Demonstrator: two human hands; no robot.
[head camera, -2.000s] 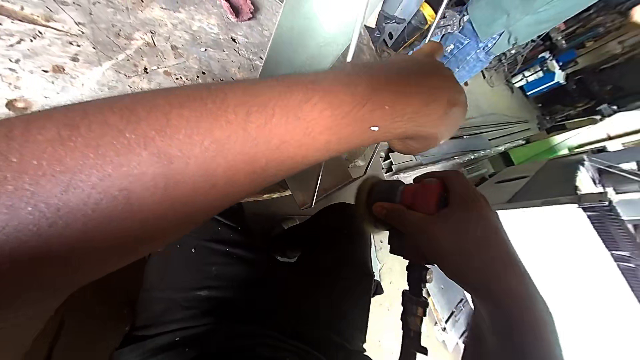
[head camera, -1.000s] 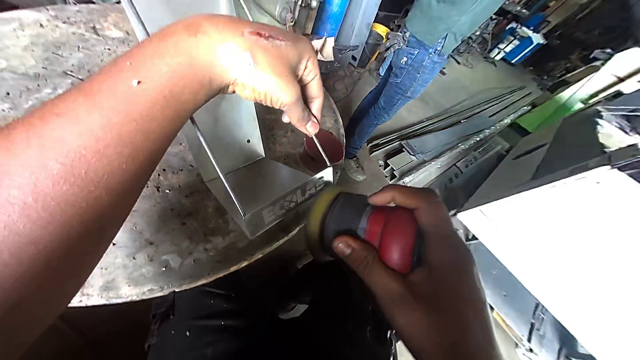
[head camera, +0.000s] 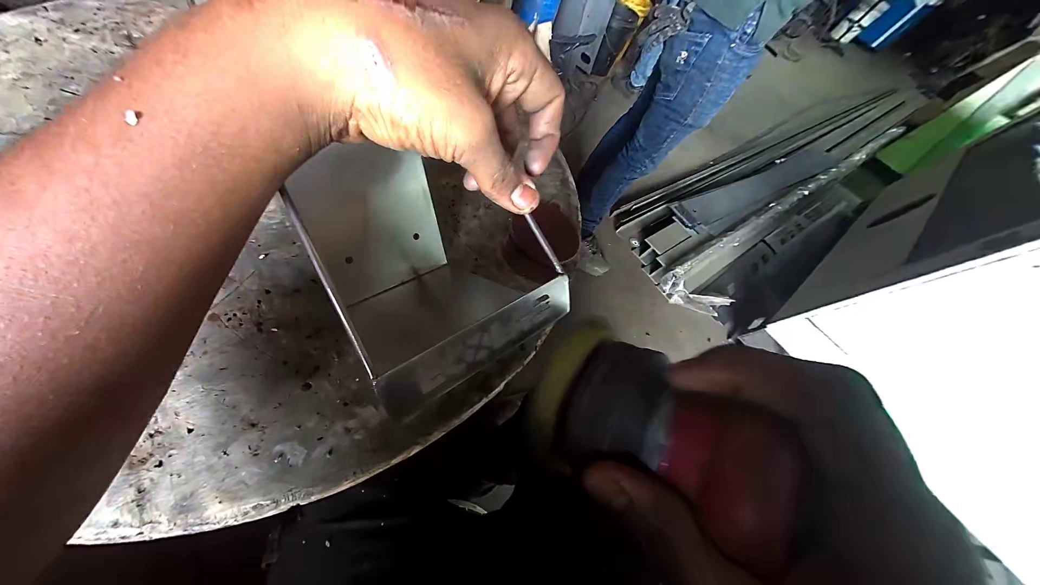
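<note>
My left hand (head camera: 487, 106) pinches a thin metal rod (head camera: 544, 244) on the far side of a sheet-metal bracket (head camera: 463, 341). A second rod (head camera: 329, 288) runs along the bracket's near side, partly behind my left forearm. The bracket rests on a worn round tabletop (head camera: 244, 439), its front lip near the table's edge. My right hand (head camera: 780, 455) is closed around a red and black handheld sander (head camera: 715, 471) with a yellowish pad. The pad, blurred, is just right of the lip; whether it touches cannot be told.
A dark red round disc (head camera: 544, 236) lies by the table's far edge. A person in jeans (head camera: 682, 97) stands beyond it. Long metal strips and profiles (head camera: 731, 203) lie on the floor at right, with a bright white panel (head camera: 959, 366) nearer.
The view has shifted. Since one second ago, the sander has moved off the bracket's lip toward the lower right. Printed lettering on the lip, clear then, is now faint. My left hand keeps the rod.
</note>
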